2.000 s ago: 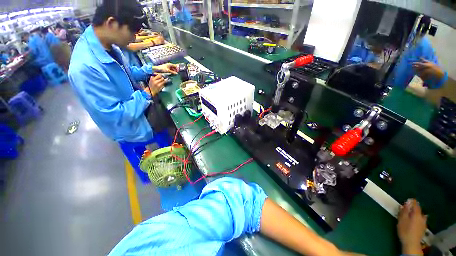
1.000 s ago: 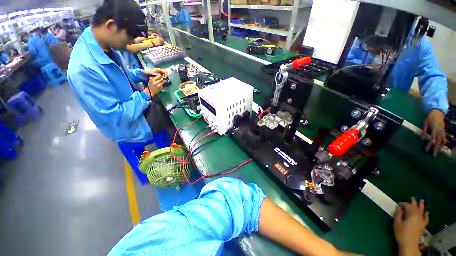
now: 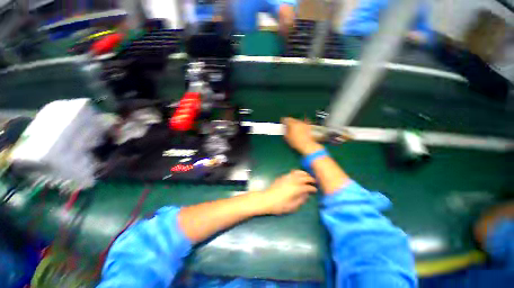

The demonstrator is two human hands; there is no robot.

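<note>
The frame is blurred by motion. My left hand [image 3: 288, 192] is over the green bench [image 3: 360, 202] in the middle, its fingers curled; whether it holds anything cannot be told. My right hand [image 3: 300, 136] reaches further forward, at the pale rail [image 3: 259, 129], with a blue strap [image 3: 314, 157] on its wrist. Its fingertips are too blurred to show a held part. The black test fixture [image 3: 152, 163] stands left of both hands, with a red clamp handle [image 3: 186, 111] nearest them.
A white box [image 3: 53, 138] stands at the left, with thin red leads below it. A pale post [image 3: 366, 70] rises right of my right hand. A wire spool [image 3: 414, 145] stands further right. People in blue sleeves [image 3: 366, 17] are across the line; another person's arm [image 3: 499, 225] is at the right edge.
The view has swung right, from the neighbouring worker to the bench ahead. Both my hands now show near the middle; before, one hand showed at the lower right and the other was cut off.
</note>
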